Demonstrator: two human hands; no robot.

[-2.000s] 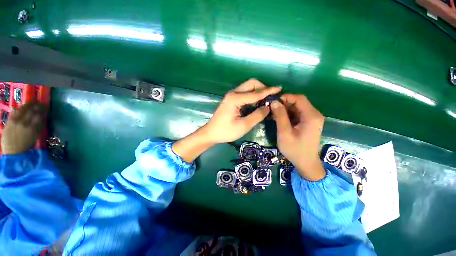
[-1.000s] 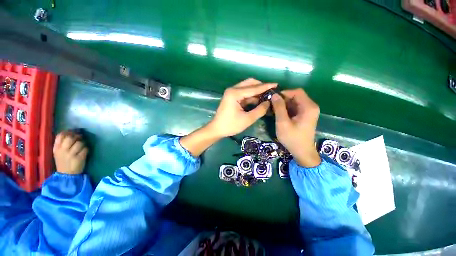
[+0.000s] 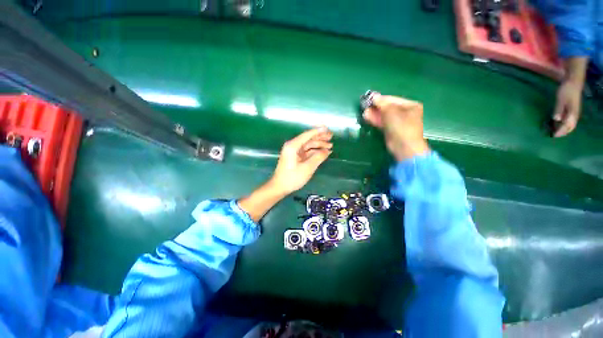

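Note:
My right hand [image 3: 397,122] is over the green belt [image 3: 218,72] and holds a small camera unit [image 3: 369,99] in its fingertips. My left hand [image 3: 301,158] is to the left of it, fingers curled and apart, with nothing seen in it. A pile of camera units [image 3: 333,231] lies on the dark green work surface [image 3: 264,284] below my hands. The units have silver-white square faces with dark round centres, with dark wires and tiny yellow pieces among them.
A grey guide rail [image 3: 99,86] comes in from the upper left and ends in a bracket [image 3: 213,152]. A red tray [image 3: 63,152] is at left beside a person's blue sleeve. A pale red tray [image 3: 516,56] is at top right, near another person's hand [image 3: 568,105].
My hands have parted. My right hand has moved up over the belt with the unit. The view has shifted, the paper is out of sight, and a person's arm shows at top right.

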